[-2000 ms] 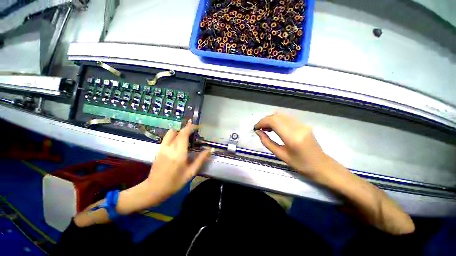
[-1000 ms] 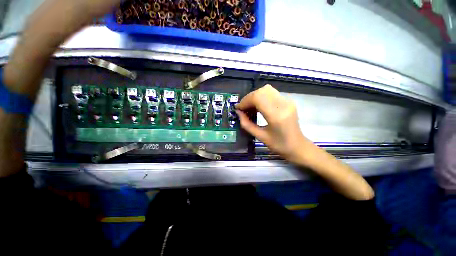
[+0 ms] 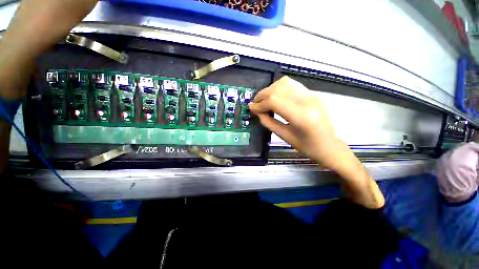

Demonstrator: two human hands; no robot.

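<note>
A green PCB panel (image 3: 152, 135) of several narrow boards lies in a black carrier fixture (image 3: 157, 52), held by brassy clips. My right hand (image 3: 294, 113) is at the panel's right end. Its thumb and fingertips are pinched together at the rightmost board; whether a part is between them is hidden. My left hand (image 3: 50, 29) reaches up across the upper left, and its fingers are cut off by the top edge. A blue parts bin (image 3: 231, 13) with copper rings shows partly at the top.
The conveyor rail (image 3: 210, 181) runs along the near side. Another carrier (image 3: 456, 126) sits at the far right, with a blue bin (image 3: 463, 86) behind it. A person in a pinkish cap (image 3: 458, 171) and blue clothing is at the right edge. A thin blue cord hangs at the left.
The view has shifted left and closer to the panel since the first frame. My right hand has come from beside the carrier to the rightmost board. My left hand has left the carrier's edge and gone up.
</note>
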